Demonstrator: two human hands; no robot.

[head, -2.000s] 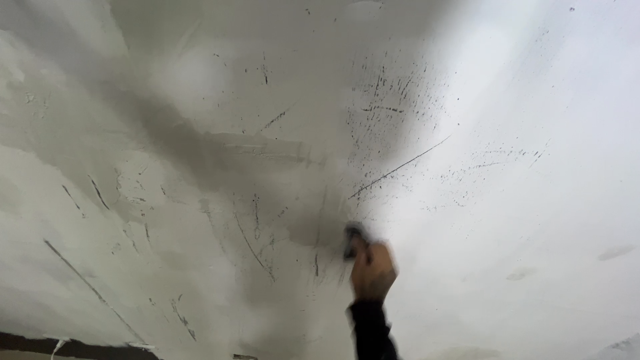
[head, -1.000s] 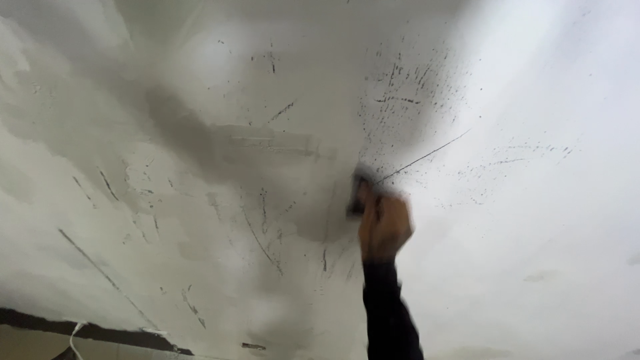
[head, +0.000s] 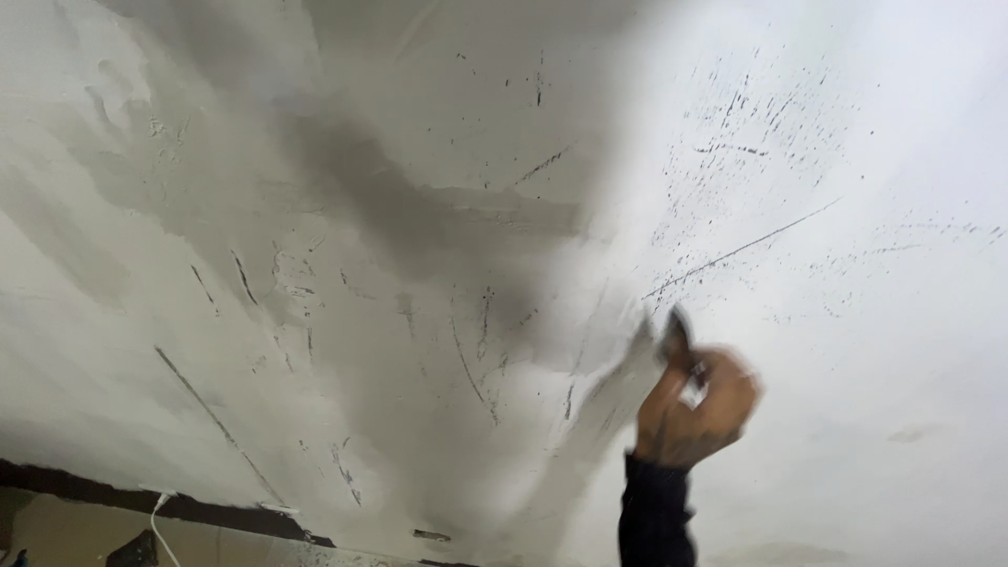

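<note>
One hand in a dark sleeve, which looks like my right hand (head: 697, 405), reaches up from the lower right. Its fingers are closed on a dark, blurred scraper-like tool (head: 676, 335), held at or very near a pale plastered surface (head: 488, 449) that looks like a ceiling. Just above the tool, a long thin dark scratch (head: 744, 248) runs up to the right. Many small dark specks and scratches mark the surface around it. My left hand is out of the frame.
A dark strip (head: 87, 490) edges the surface at the lower left. A white cable (head: 160, 529) hangs there in front of a beige wall (head: 213, 543). Damp-looking grey patches and a soft shadow cross the surface.
My right hand stays on the tool and has shifted along the surface, with the tool first left of the long scratch, then at its lower end, now just below it. More lower-left edge shows.
</note>
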